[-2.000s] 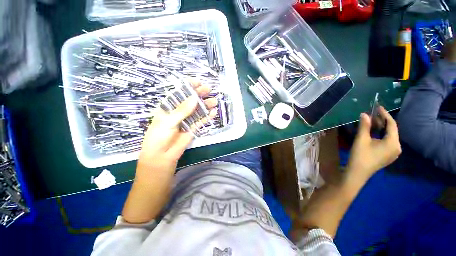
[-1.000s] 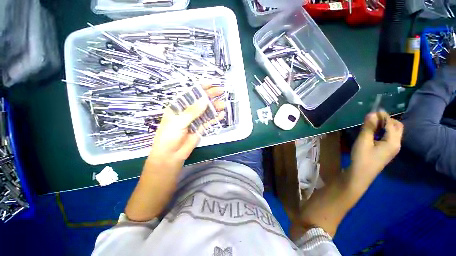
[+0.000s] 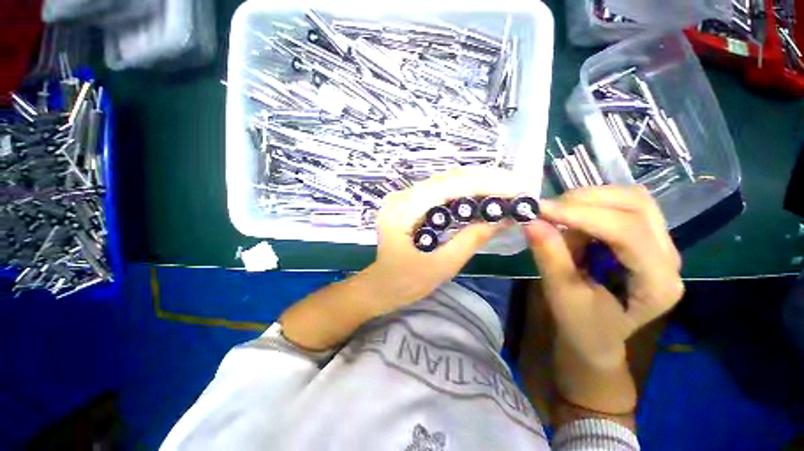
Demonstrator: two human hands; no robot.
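Note:
My left hand (image 3: 410, 231) is closed around several metal shafts, held in a curved row. Their round end faces (image 3: 465, 210) point at me, dark rings with pale centres. My right hand (image 3: 608, 260) is beside it, thumb and forefinger at the rightmost end face; whether it grips that shaft cannot be told. A dark blue thing shows inside the curled fingers of my right hand, too hidden to name. Both hands are at the near edge of the white translucent tub (image 3: 236, 176), which is heaped with silver shafts (image 3: 379, 106).
A clear box (image 3: 718, 167) with fewer shafts stands right of the tub. Some short shafts (image 3: 573, 166) lie between them. A blue bin (image 3: 109, 167) of darker shafts is at left. White scrap (image 3: 259, 257) lies near the bench edge. A red bin (image 3: 732, 44) is at rear right.
The view has shifted left. My left hand has turned its shafts from lying across the palm to end faces towards me. My right hand has come in from the far right to meet them.

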